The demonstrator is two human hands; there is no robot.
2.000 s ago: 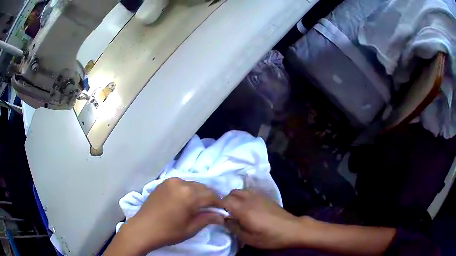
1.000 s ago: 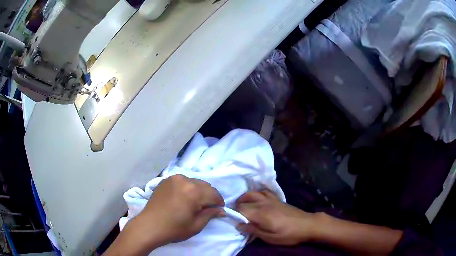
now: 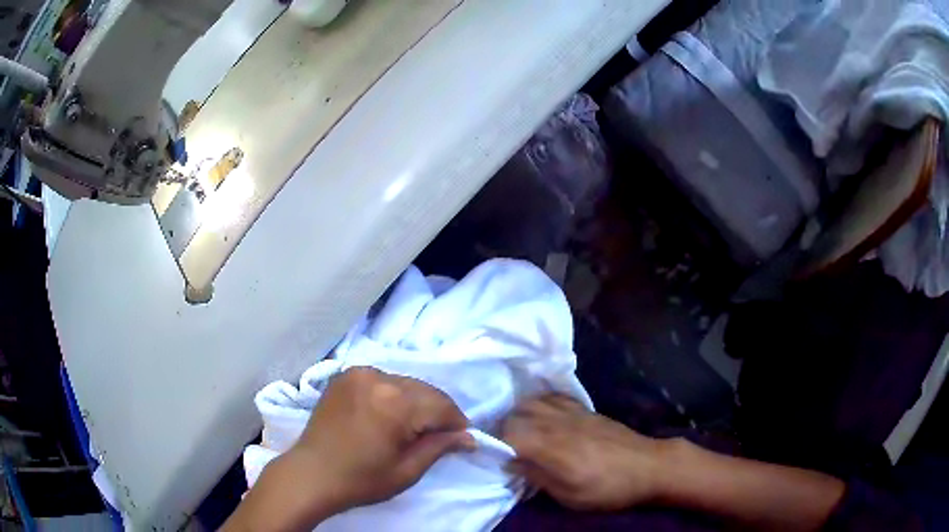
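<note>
A white garment point(image 3: 489, 322) lies bunched below the front edge of the table, partly under both hands. My left hand point(image 3: 380, 436) pinches a narrow folded edge of the cloth between thumb and fingers. My right hand point(image 3: 578, 452), slightly blurred, grips the same edge a short way to the right. A short strip of the white edge shows between the two hands. The fingertips of my right hand are partly hidden, and I cannot tell whether anything is inside the fold.
The sewing machine head point(image 3: 114, 114) stands at the upper left over its beige bed plate point(image 3: 302, 104) in the white table point(image 3: 343, 229). A grey wrapped bundle point(image 3: 718, 156) and clear plastic point(image 3: 567, 156) lie beyond the table edge. White cloth point(image 3: 885, 62) drapes over a brown-edged chair point(image 3: 885, 208).
My right hand has moved to the right, away from my left hand, so more of the white edge shows between them. The view has shifted slightly.
</note>
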